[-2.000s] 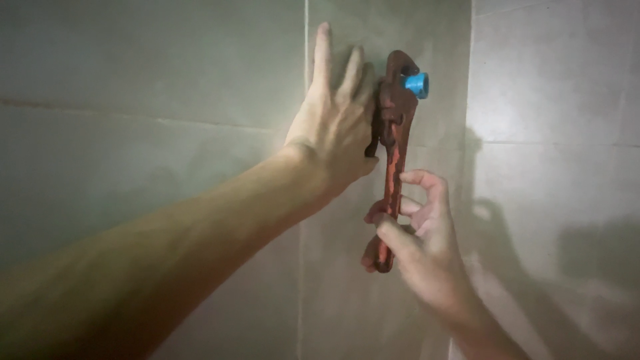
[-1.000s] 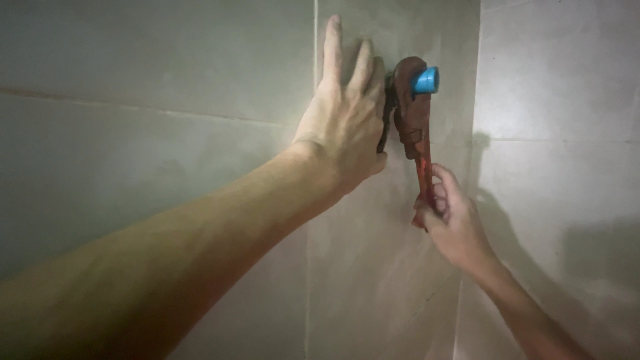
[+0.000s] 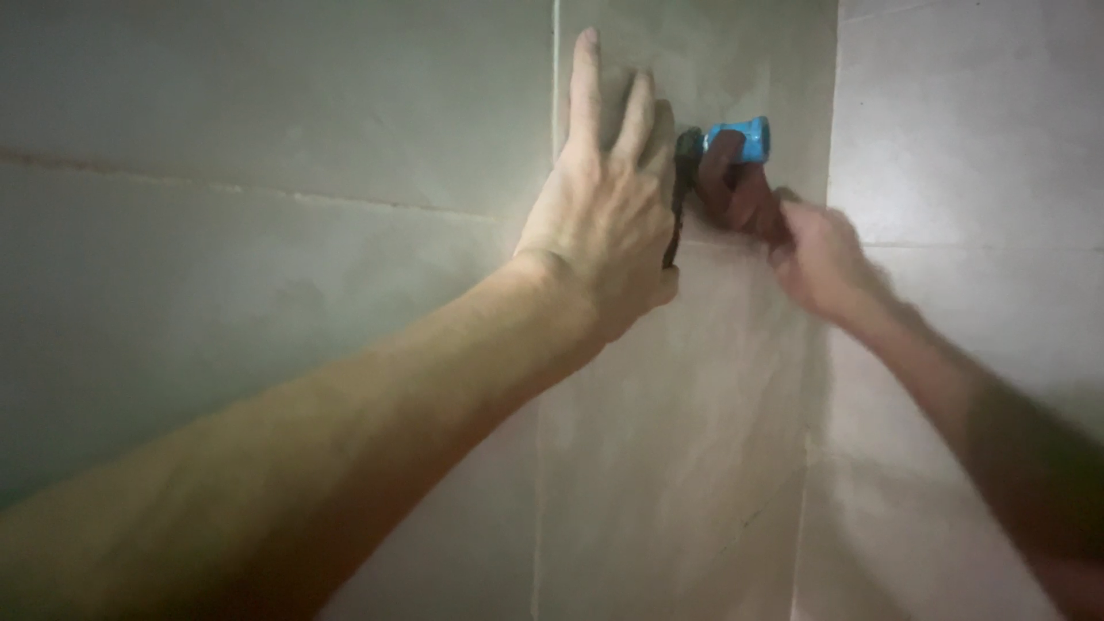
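Note:
A reddish-brown pipe wrench has its jaw around a blue plastic pipe fitting that stands out from the tiled wall. My right hand grips the wrench's handle, which slants down to the right and is mostly covered by the fingers. To the left of the fitting, my left hand lies against the wall with its fingers pointing up and spread. A dark, narrow object shows between the left palm's edge and the wrench; whether the left hand holds it cannot be told, since the palm side is hidden.
Large grey wall tiles with pale joints surround the hands. The wall's inner corner runs down close to the right of the fitting, and a second tiled wall meets it there.
The wrench handle, hanging nearly straight down two seconds ago, has swung to the right and up with my right hand on it. My left hand stays against the wall.

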